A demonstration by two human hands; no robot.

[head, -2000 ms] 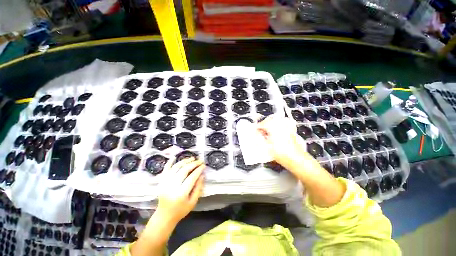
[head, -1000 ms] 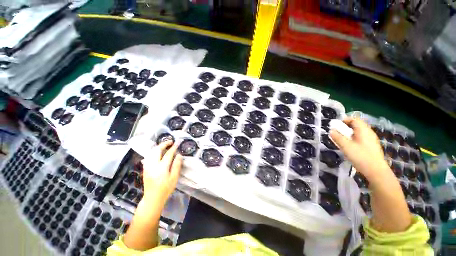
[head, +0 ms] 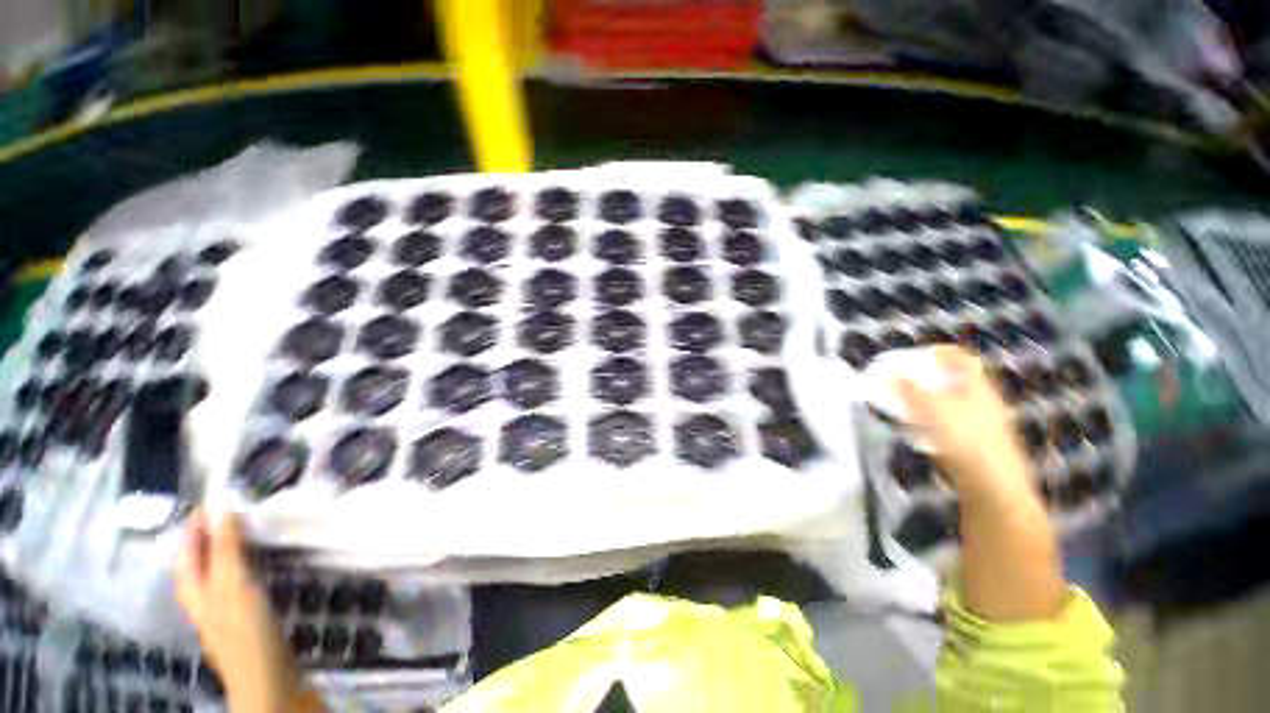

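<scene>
The central blister tray (head: 557, 508) lies on a stack of white sheets, with rows of black round parts (head: 534, 440) in its pockets. My left hand (head: 220, 585) is blurred at the tray's front left corner, fingers up; whether it holds the edge cannot be told. My right hand (head: 961, 418) is off the tray's right side, over the right tray, with a white cloth (head: 898, 373) in its fingers.
Loose black parts (head: 91, 404) and a dark smartphone (head: 153, 439) lie on the left white sheet. A filled tray (head: 926, 286) is at the right. Blurred clear items (head: 1149, 314) lie farther right. A yellow post (head: 488, 91) stands behind. More filled trays are below left.
The view has swung back to the right since one second ago. My left hand has moved to the tray's front left corner. My right hand, with the cloth, is now beyond the tray's right edge.
</scene>
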